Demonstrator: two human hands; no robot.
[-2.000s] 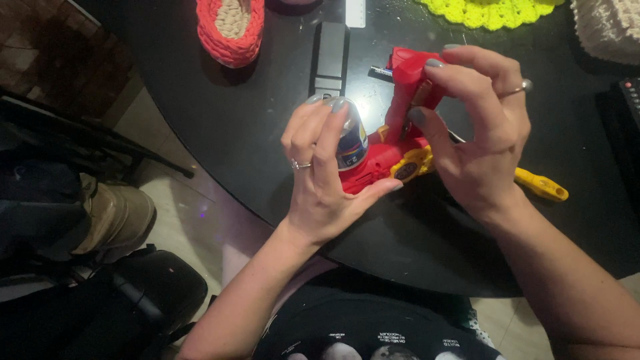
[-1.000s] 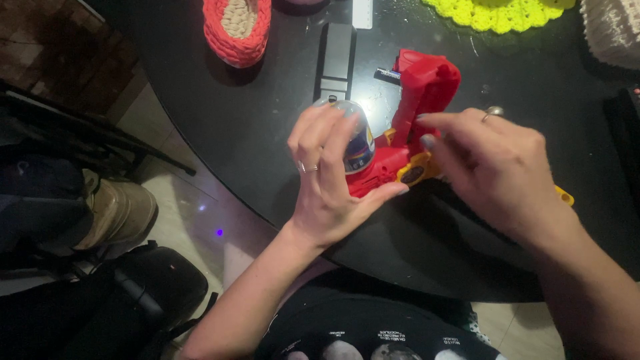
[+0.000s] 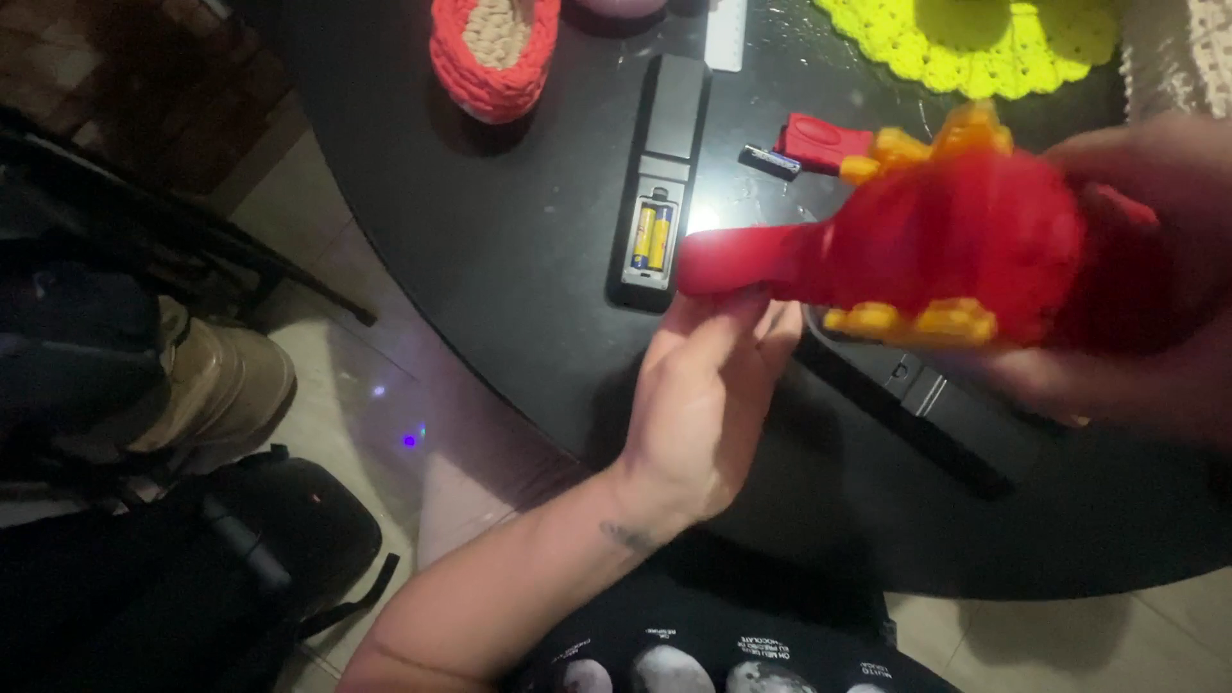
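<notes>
My right hand [image 3: 1145, 279], blurred at the right, grips a red and yellow plastic toy [image 3: 953, 241], raised over the table. Beneath the toy's narrow left end is my left hand [image 3: 698, 395], its fingertips partly hidden behind it; whether they grip it I cannot tell. Just left of the toy a black remote control [image 3: 671, 111] lies with its battery compartment uncovered and two yellow and blue batteries [image 3: 652, 239] inside. A loose dark battery [image 3: 771, 162] rests beside a red plastic piece [image 3: 823, 142], behind the toy. Another dark device [image 3: 943, 404] lies partly hidden under my right hand.
A coral and beige crocheted basket [image 3: 496, 58] stands at the upper left of the black table [image 3: 481, 241]. A white ruler [image 3: 726, 34] and a neon yellow crocheted mat [image 3: 991, 48] are at the far side. Left of the table are a black bag [image 3: 279, 529] and tan fabric on the floor.
The red and yellow toy has been lifted and turned over, exposing the dark device. The dark can-like container under my left hand is no longer visible. The remote's battery compartment now shows.
</notes>
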